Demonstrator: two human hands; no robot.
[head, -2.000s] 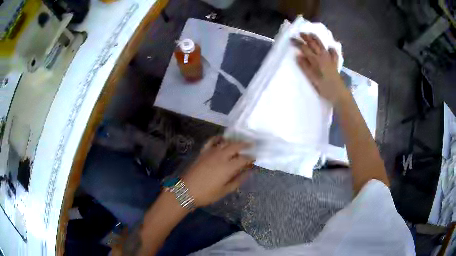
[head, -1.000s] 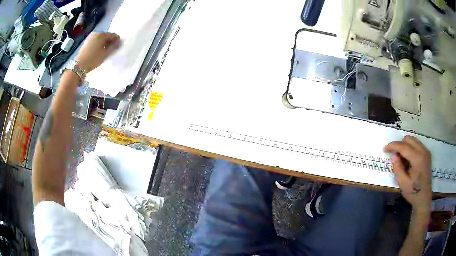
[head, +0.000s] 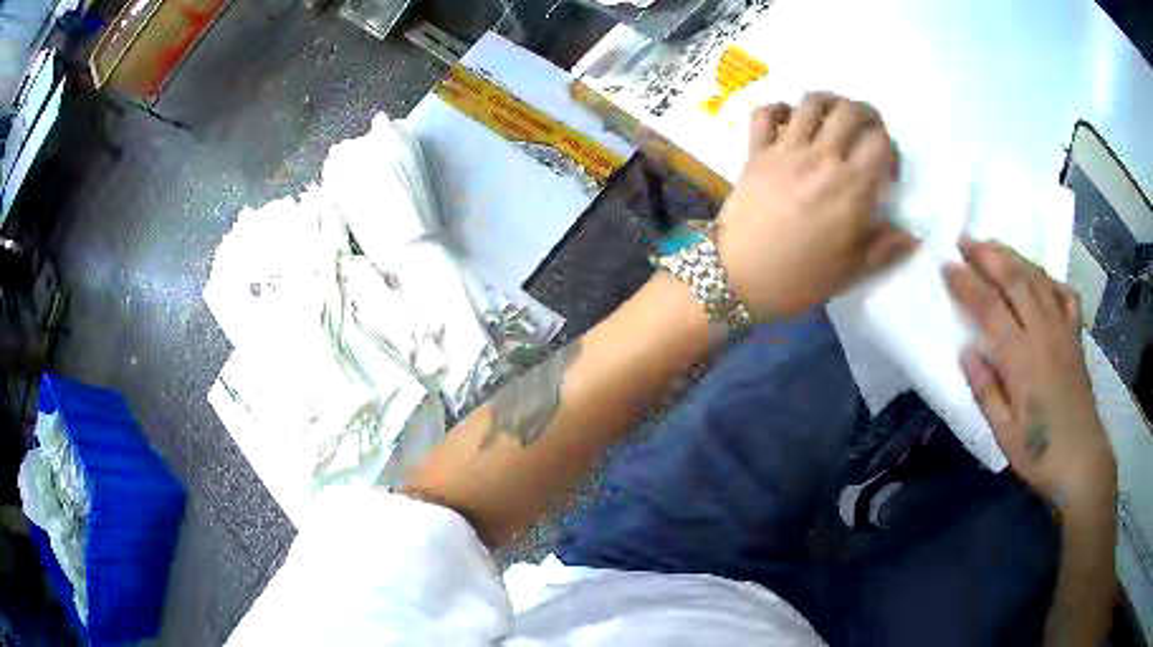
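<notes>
A white fabric piece (head: 917,335) lies across the table's front edge, and its lower part hangs over my lap. My left hand (head: 822,190), with a metal watch at the wrist, is curled at its left side, thumb against the cloth. My right hand (head: 1022,360) is on its right side, fingers and thumb on the cloth. The fingertips are slightly blurred, and the left hand hides part of the piece. The sewing machine's steel plate (head: 1119,253) shows at the right edge; the machine head is out of the picture.
A loose white fabric heap (head: 367,297) lies on the low stand (head: 487,190) at the left. A blue bin (head: 120,506) with white cloth stands on the floor at the lower left. A yellow label (head: 736,73) is on the white table. My legs are under the table edge.
The view has swung left and down. My left hand has come back from the table's left end, and my right hand has met it; a white fabric piece is now between them.
</notes>
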